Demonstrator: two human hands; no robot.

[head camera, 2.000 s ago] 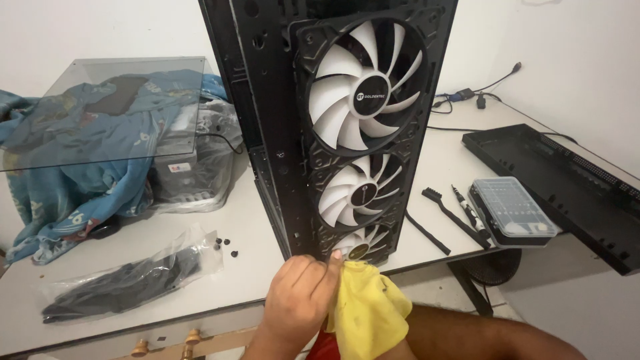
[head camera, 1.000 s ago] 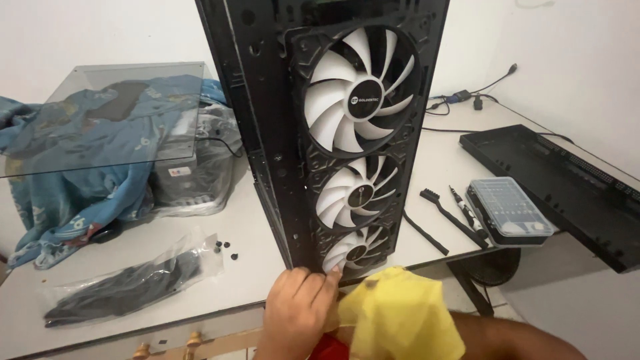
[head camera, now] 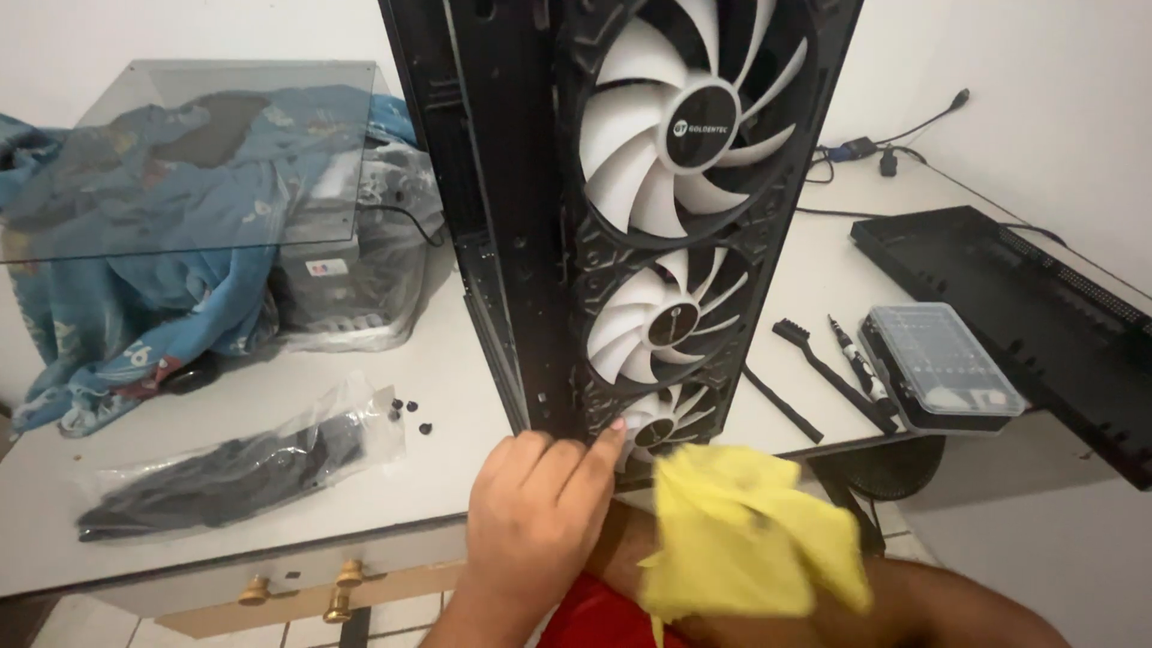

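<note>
A black computer case (head camera: 522, 225) stands upright on the white desk, its side with three white-bladed fans facing me. My left hand (head camera: 540, 513) is at the case's lower end, its index fingertip at the blades of the lowest fan (head camera: 655, 432). Above that are the middle fan (head camera: 673, 324) and the top fan (head camera: 700, 126). A yellow cloth (head camera: 738, 540) hangs just right of my left hand, blurred and in front of the case's lower right corner. My right hand is hidden behind the cloth.
At left lie a clear bag with black cables (head camera: 234, 477), small black screws (head camera: 425, 428), and a glass panel (head camera: 225, 153) over a blue fabric (head camera: 162, 297). At right are a black brush (head camera: 832, 373), a screwdriver (head camera: 859, 364), a clear-lidded case (head camera: 945, 360) and a black panel (head camera: 1017, 306).
The yellow cloth, earlier against my left hand at the lowest fan, has moved right and away from the fan. My left hand remains by the lowest fan.
</note>
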